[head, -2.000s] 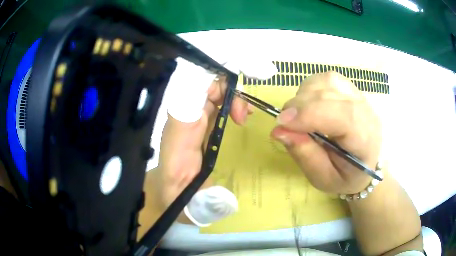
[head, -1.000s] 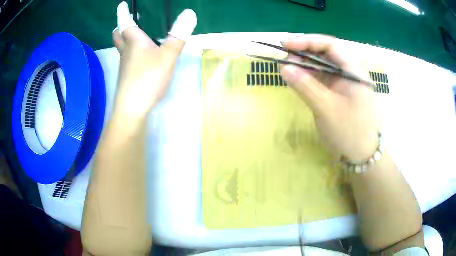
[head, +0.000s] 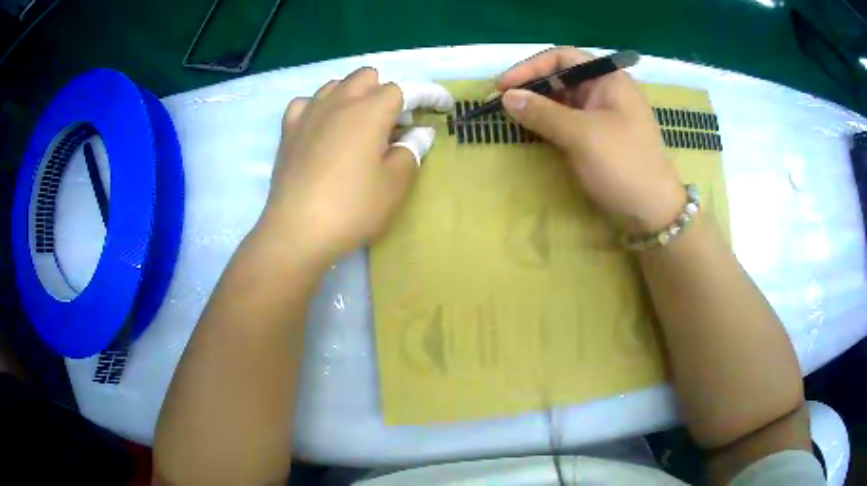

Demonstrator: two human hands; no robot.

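Note:
The yellow sheet (head: 475,285) lies on the white padded surface. Two rows of black adhesive pads (head: 689,129) run across its top. My right hand (head: 594,128) holds the dark tweezers (head: 570,79), their tips down at the left end of the pad rows. My left hand (head: 347,157), with white finger cots (head: 423,98) on the fingertips, rests at the sheet's upper left edge, its fingers beside the tweezer tips. I cannot tell whether it holds anything. Whether a pad is between the tips is too small to tell.
The blue tape roll (head: 143,237) stands at the left, with a tail of black dashes below it. A black housing frame (head: 217,66) lies on the green surface (head: 361,28) at the back left. A thin cord (head: 554,432) hangs at the front edge.
The housing frame has left my left hand, and one lies at the back left. My left hand has come back to the sheet. The tweezers have come down to the pads.

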